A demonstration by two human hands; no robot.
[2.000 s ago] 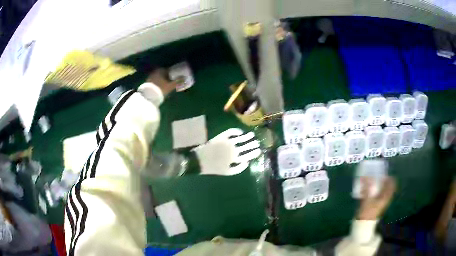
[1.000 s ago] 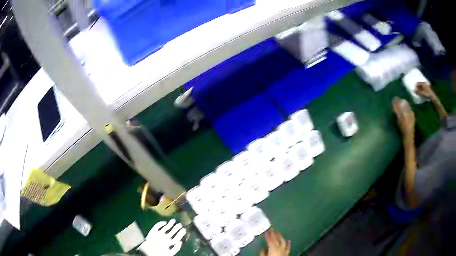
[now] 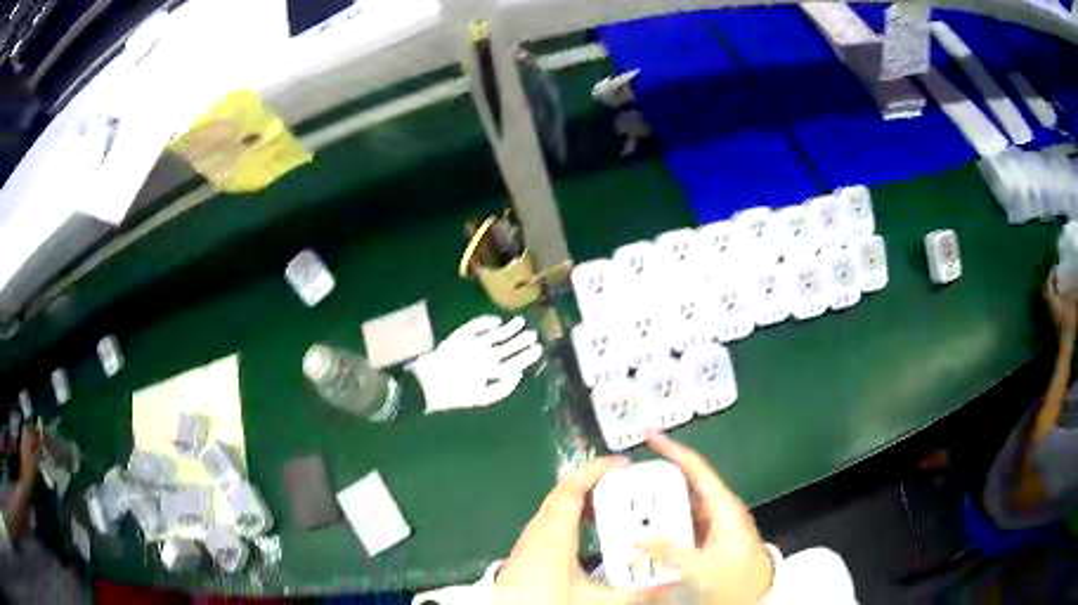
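A white outlet adapter (image 3: 644, 520) is held upright at the bottom centre, its slotted face towards me. My left hand (image 3: 553, 538) grips its left side. My right hand (image 3: 727, 532) grips its right side, with fingers across the lower face. Both hands are bare and cut off by the lower edge. Just beyond them, rows of white adapters (image 3: 731, 293) stand side by side on the green surface; the nearest, shorter row (image 3: 666, 394) has three.
A metal post (image 3: 517, 166) has a yellow tool cup (image 3: 508, 278) beside it. A white glove (image 3: 479, 364), clear bottle (image 3: 351, 382) and pads lie left. Adapters are heaped on a pale sheet (image 3: 219, 384). Other people's arms show at both edges.
The view has swung back left. My left hand has come into view, and both hands now hold one adapter. The nearest row has gone from two adapters to three since the oldest frame.
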